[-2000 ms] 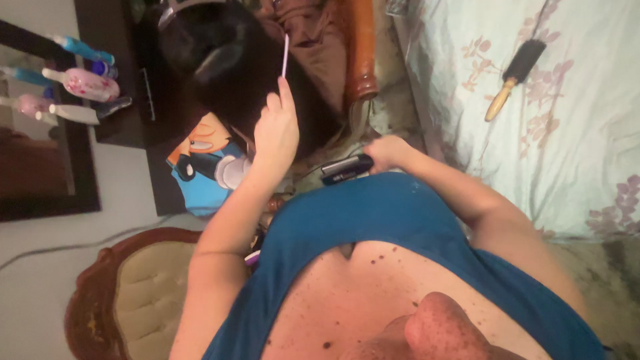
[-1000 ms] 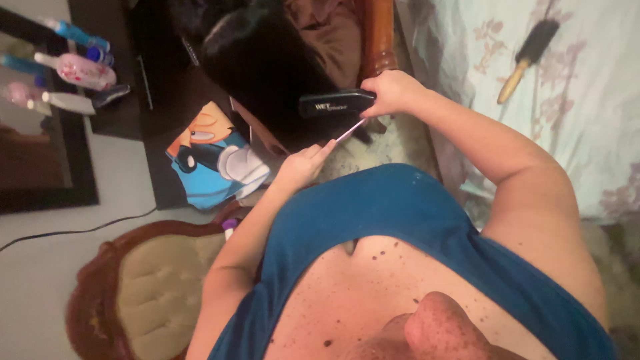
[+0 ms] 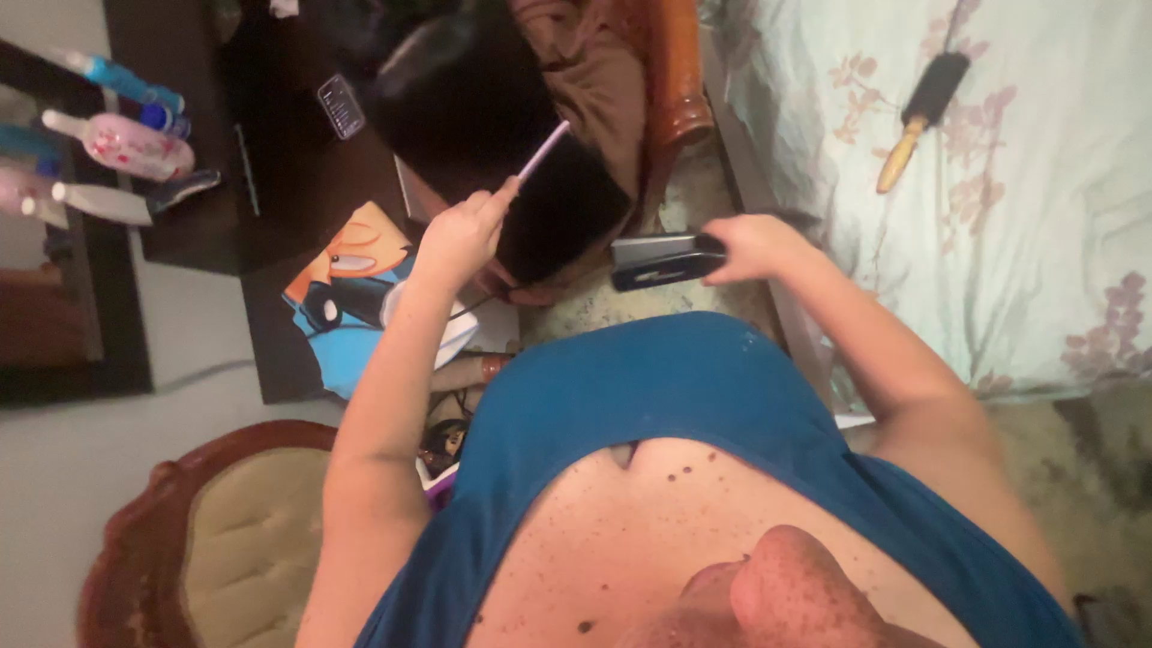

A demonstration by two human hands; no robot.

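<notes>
My left hand (image 3: 463, 234) grips a thin pink rod, perhaps a comb's tail (image 3: 544, 150), which lies over the long dark hair (image 3: 562, 202) of a person seated ahead of me. To the right, my right hand (image 3: 760, 247) is closed around the end of a black hair straightener (image 3: 668, 263). The straightener points left, just below and right of the hair ends, apart from them; its two arms look slightly apart. Brown fabric (image 3: 585, 67) shows beside the hair. The fingertips of my left hand are partly hidden.
A round brush (image 3: 936, 88) with a wooden handle lies on a flowered bedspread (image 3: 1062, 180) at right. A wooden chair arm (image 3: 679, 72) stands between bed and hair. At left are bottles (image 3: 139, 148) on dark furniture, a cartoon-printed item (image 3: 351, 261) and a tufted chair (image 3: 252, 540).
My left hand has moved up and left from beside the straightener, back over the hair. My right hand has drawn the straightener down and right, away from the hair ends.
</notes>
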